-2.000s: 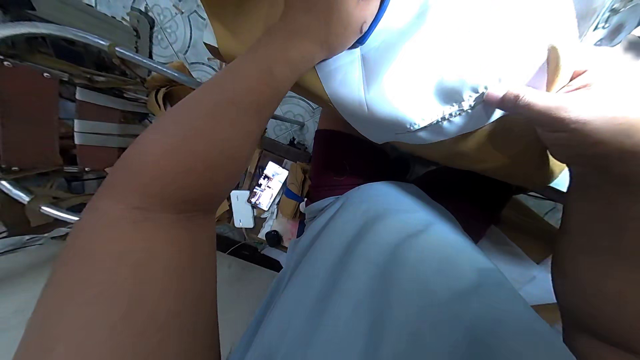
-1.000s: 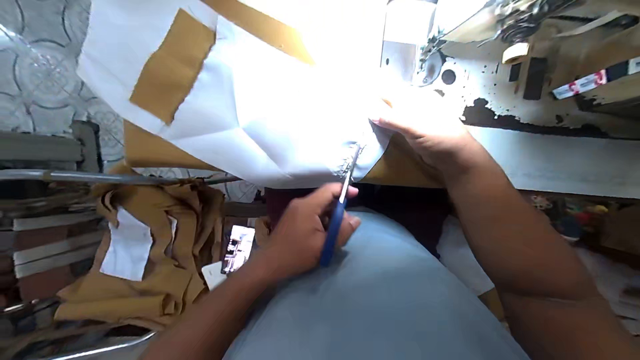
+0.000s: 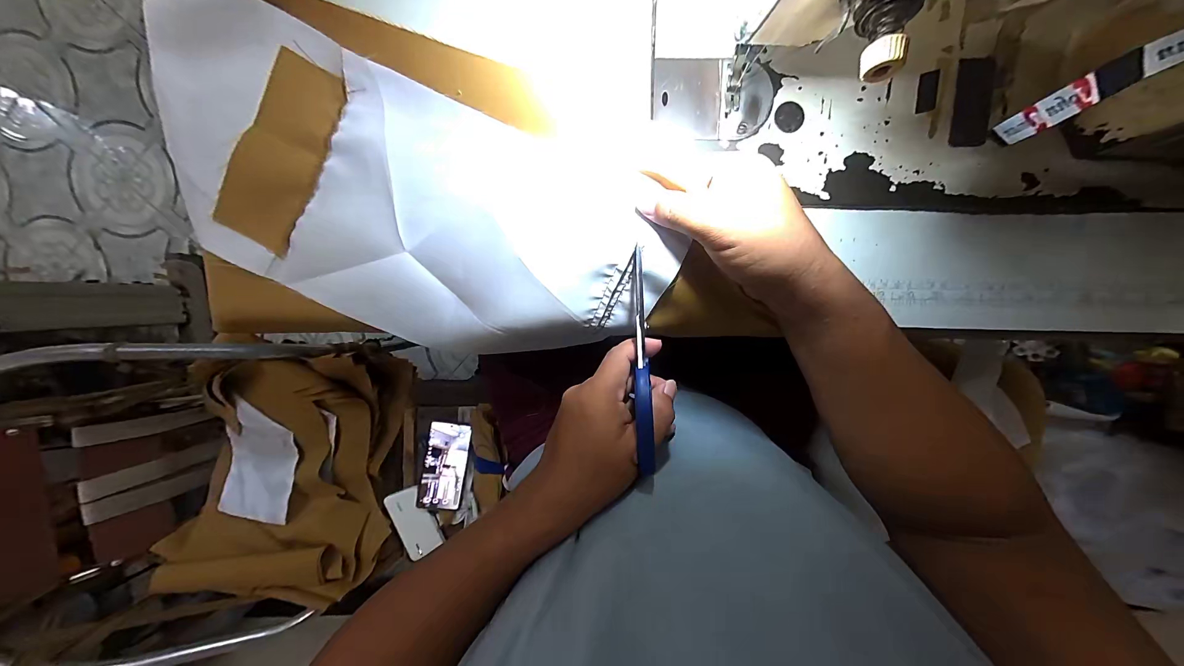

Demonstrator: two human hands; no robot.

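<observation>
My left hand [image 3: 606, 416] grips the blue handles of a pair of scissors [image 3: 645, 407], whose blades point away from me over the white fabric [image 3: 462, 222]. The blades lie beside a short row of stitching [image 3: 610, 294] near the fabric's front edge. My right hand [image 3: 749, 231] pinches the white fabric just beyond the blade tips, partly washed out by a bright light. Mustard-brown fabric [image 3: 712, 291] shows under the white layer, and a mustard-brown patch [image 3: 282, 153] lies on it at the left.
A sewing machine's metal bed [image 3: 832, 139] with dark worn spots is at the upper right. Mustard-brown cloth pieces [image 3: 361, 462] hang over a metal tube [image 3: 166, 351] at the left. Below are a lit phone [image 3: 444, 465] and a white device [image 3: 414, 523].
Two seconds ago the fabric was held up; now it lies spread by the machine. The scissors' blades have moved from on the stitching to its right side since one second ago. The view has shifted greatly.
</observation>
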